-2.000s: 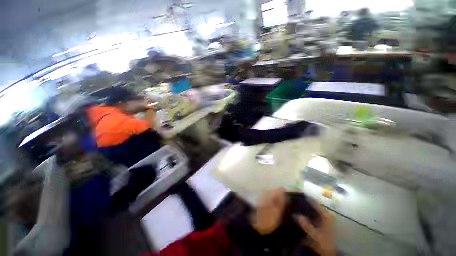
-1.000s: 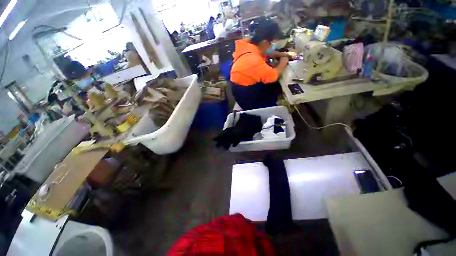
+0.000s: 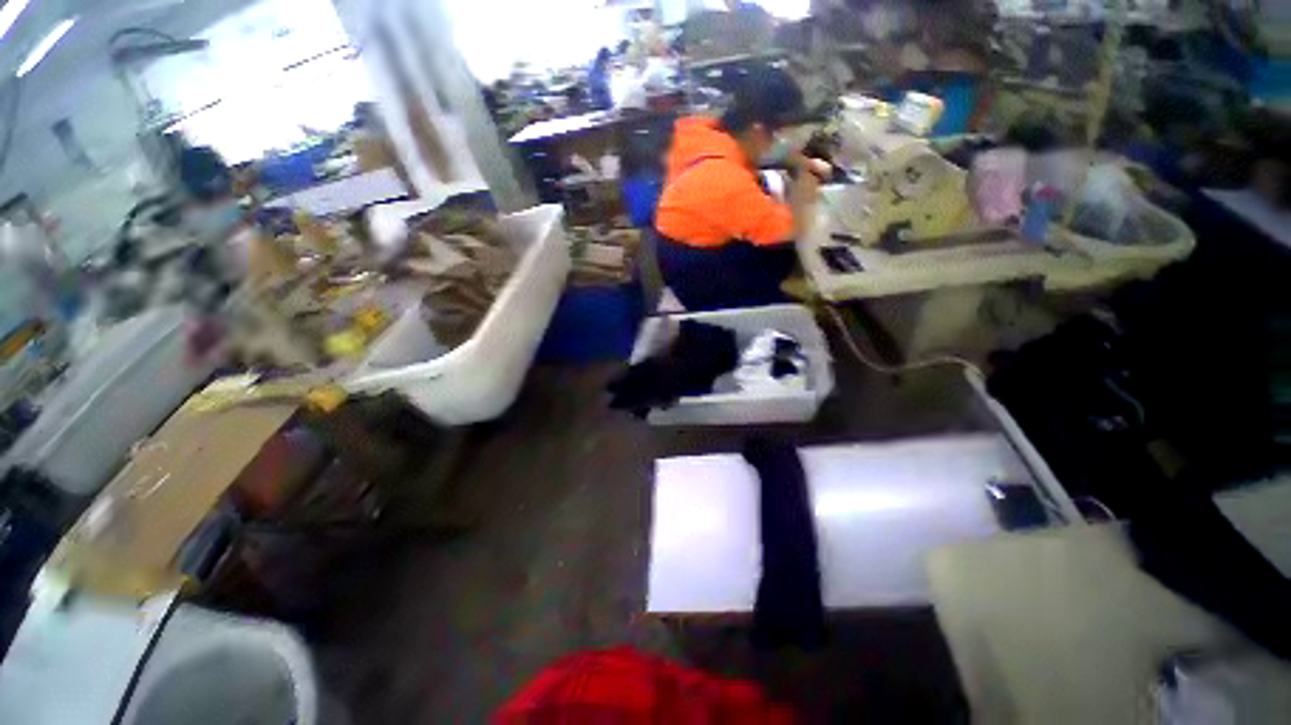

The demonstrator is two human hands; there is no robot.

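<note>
No hand of mine is in view; only my red sleeve or clothing shows at the bottom edge. A long black fabric piece lies across a low white side board in front of me, hanging over its near edge. A dark flat palm-sized object lies at the board's right end. The corner of my cream sewing table is at the lower right, with a black garment pile over its far edge and a blurred pale item at the frame's edge.
A white bin with black and white pieces stands beyond the board. A person in orange sits at a sewing machine. A large white tub holds brown pieces. Another white tub and a brown-topped table are at left.
From two seconds ago, the view has swung left, away from my sewing table, and both hands have left the picture. Over the last second it has shifted only slightly.
</note>
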